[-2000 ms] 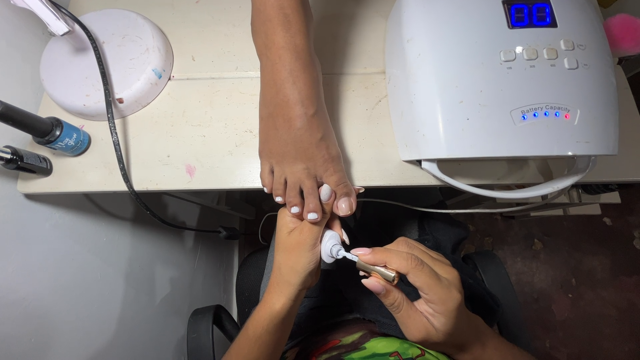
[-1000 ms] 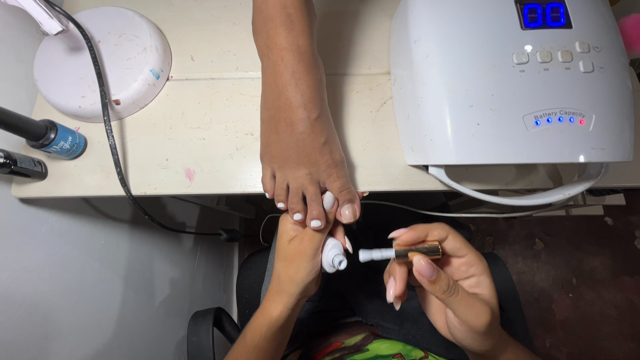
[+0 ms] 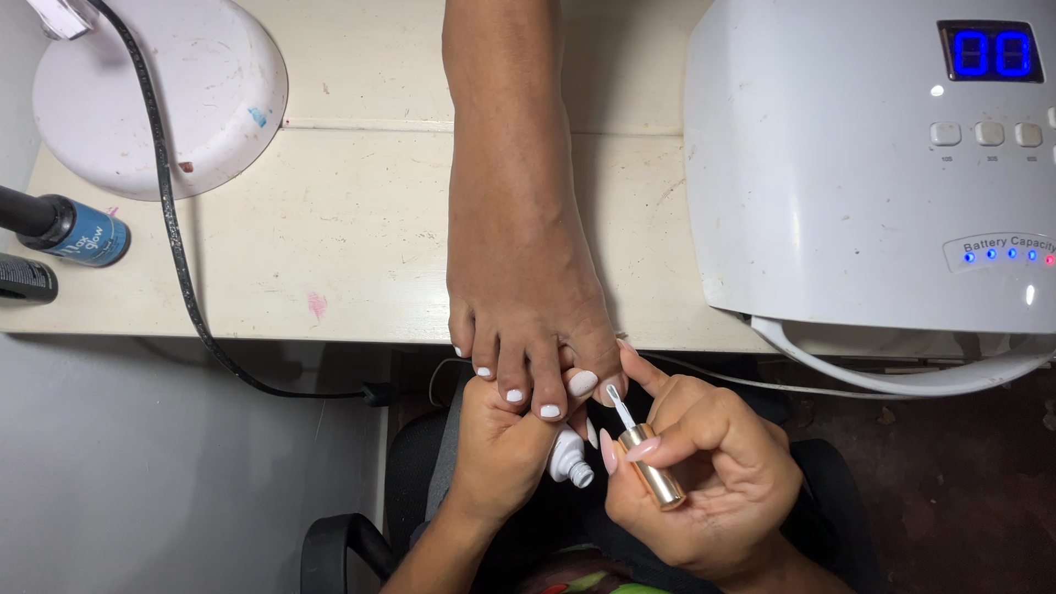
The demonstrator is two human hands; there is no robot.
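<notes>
Another person's bare foot [image 3: 524,247] reaches over the table edge, toes toward me. Its four smaller toenails are white. My left hand [image 3: 507,441] supports the toes from below, a finger between the big toe and its neighbour, and holds an uncapped white nail polish bottle [image 3: 567,456], neck pointing down and right. Between thumb and fingers, my right hand [image 3: 709,470] grips the gold cap of the polish brush [image 3: 652,470]. The brush tip, with white polish on it, is at the big toenail [image 3: 609,389]; whether it touches is hard to tell.
A white nail lamp [image 3: 825,181] with a lit display and a handle stands at the right. At the left are a round white lamp base [image 3: 157,99], a black cable [image 3: 169,214], a blue-labelled bottle [image 3: 89,235] and a black bottle [image 3: 29,279]. A chair armrest [image 3: 338,536] is below.
My right hand has brought the brush from the bottle's mouth up to the big toe. The brush was at the bottle neck two seconds ago and clear of it one second ago.
</notes>
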